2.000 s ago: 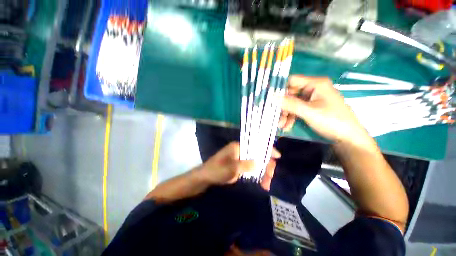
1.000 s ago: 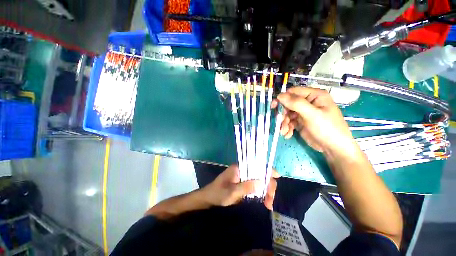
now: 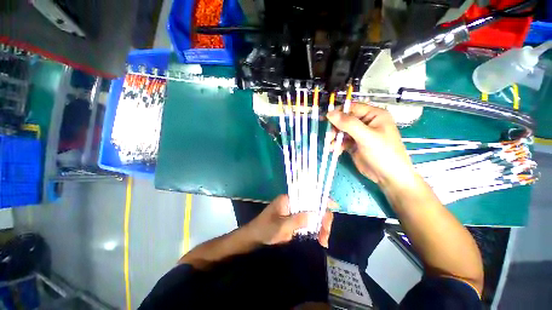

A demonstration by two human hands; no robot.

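Several white sleeved wire leads (image 3: pixel 305 163) with orange tips stand fanned out in front of the wearer. My left hand (image 3: pixel 279 224) is closed around their lower ends near the lap. My right hand (image 3: pixel 372 136) pinches one lead near its upper end, at the right of the fan; other leads pass close by its fingers. The tips reach the front of the black crimping machine (image 3: pixel 308 54) at the back of the bench. Whether any tip is inside it cannot be told.
A blue bin of leads (image 3: pixel 109 136) is at the left. A blue bin of orange pieces (image 3: pixel 209 45) is behind. A lead pile (image 3: pixel 466 175), a clear tube (image 3: pixel 466 103), a silver cylinder (image 3: pixel 431 48), a squeeze bottle (image 3: pixel 499 71) and a red bin (image 3: pixel 496 36) are at the right.
The view first shifted to show more of the machine. The fanned tips moved from below the machine up to its front. My right hand moved from beside the bundle to one lead's upper part.
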